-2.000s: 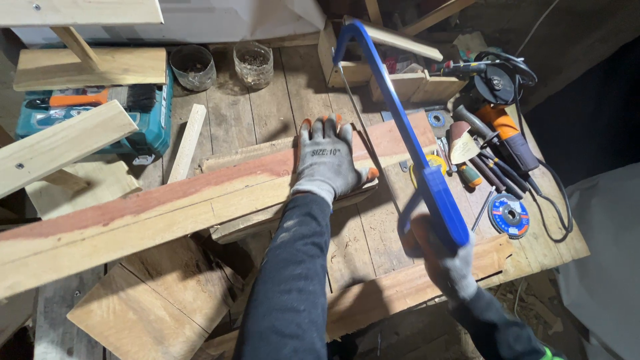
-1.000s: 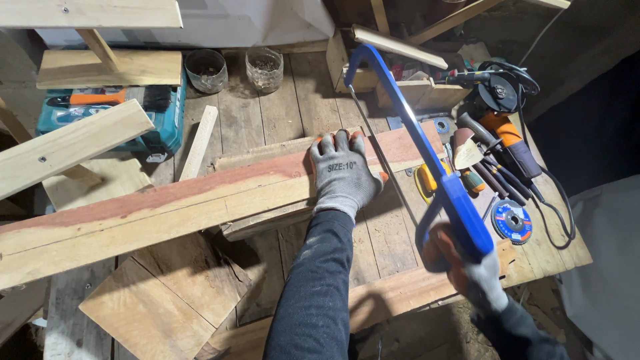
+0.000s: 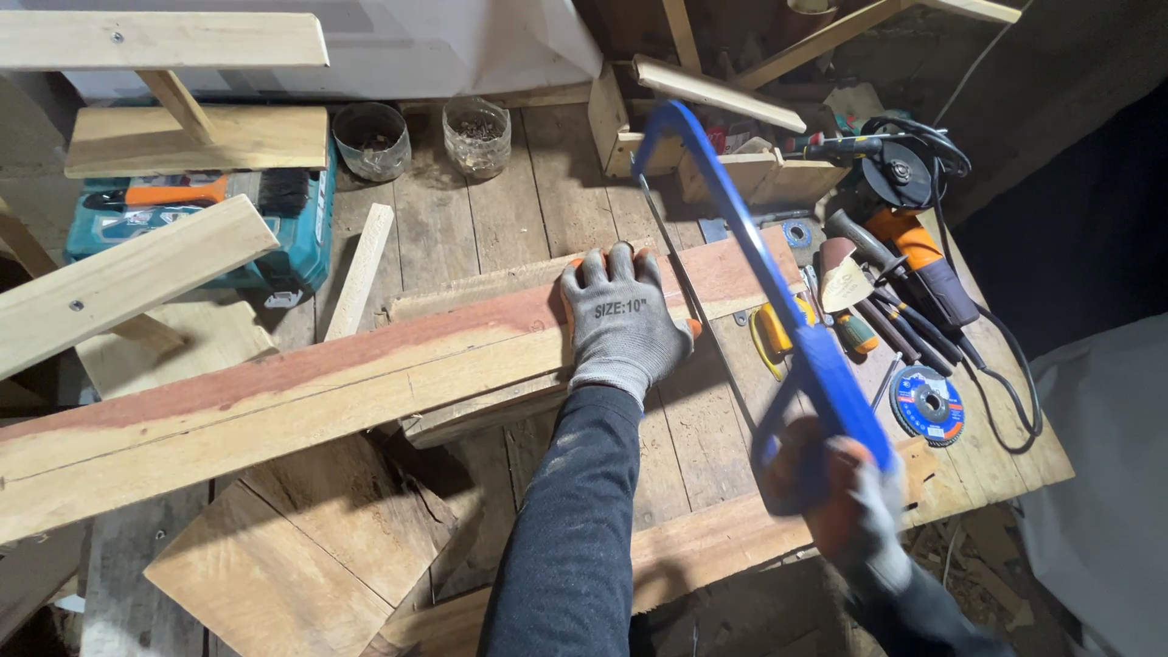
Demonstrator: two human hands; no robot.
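Note:
My left hand [image 3: 625,319], in a grey glove with orange fingertips, presses flat on a long wooden board [image 3: 319,388] that bears a pencil line along its length. My right hand [image 3: 844,497], gloved too and blurred, grips the handle of a blue-framed hacksaw [image 3: 757,246]. The saw's blade runs across the board just right of my left hand. Whether the teeth are in the wood cannot be told. Under the board lies a shorter wooden piece [image 3: 488,408]. A yellow tape measure [image 3: 776,327] rests beyond the blade.
An angle grinder [image 3: 922,265], a flap disc [image 3: 927,404] and hand tools lie at the right. Behind stand a wooden box [image 3: 748,173] and two cut-off plastic containers [image 3: 372,141] [image 3: 477,137]. At the left are a teal case [image 3: 306,251], a brush [image 3: 205,192] and screwed wooden pieces [image 3: 128,283].
My right hand is still on the hacksaw and my left hand still on the board. Any stroke of the saw is hard to tell apart from the slight shift of the view.

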